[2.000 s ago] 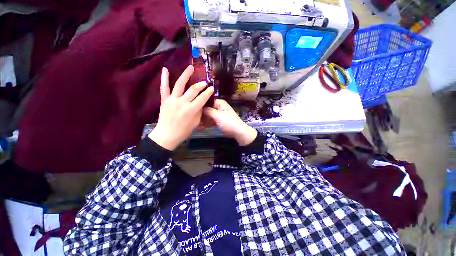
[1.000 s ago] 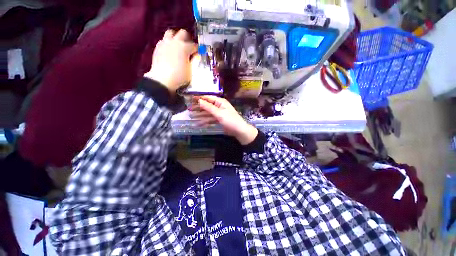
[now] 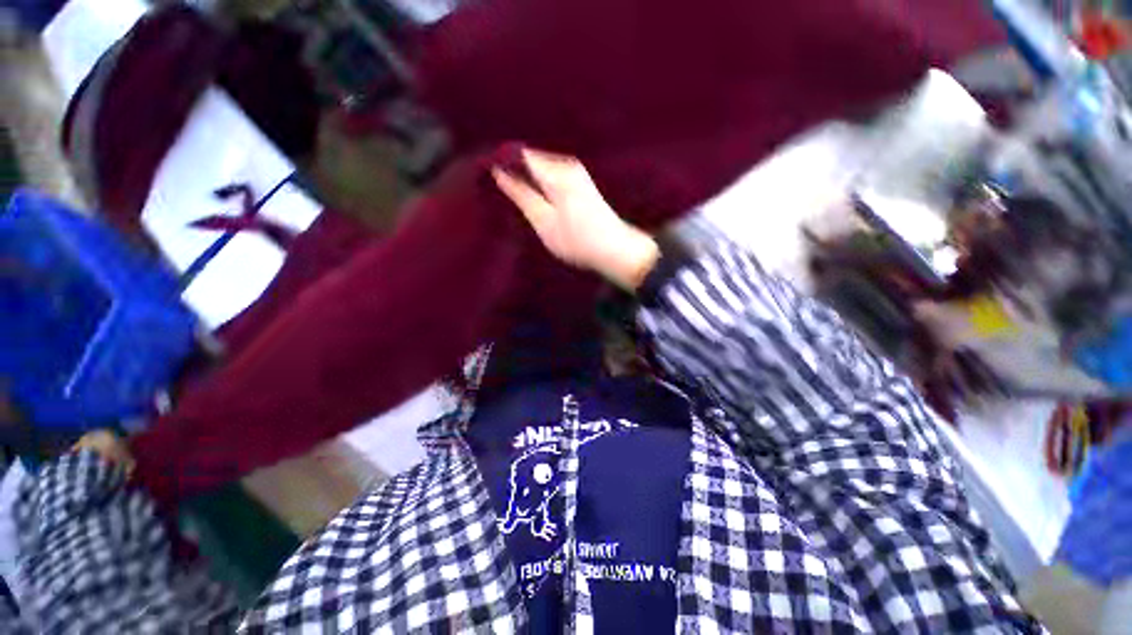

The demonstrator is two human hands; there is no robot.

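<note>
A large maroon fabric piece stretches from the lower left up across the top centre. My right hand grips its edge near the centre between thumb and fingers. My left hand, small and partly hidden by cloth and sleeve, is at the far left at the other end of the cloth and seems to hold it. The overlock machine is blurred at the right, away from both hands.
A blue plastic basket stands at the left beside my left hand. Red and yellow scissors lie at the right near the white table. Another blue object is at the right edge. More maroon cloth hangs at the upper left.
The view has turned left, so the machine now shows at the right. Both hands have left the needle area. The left hand is far left and the right hand has taken hold of maroon cloth.
</note>
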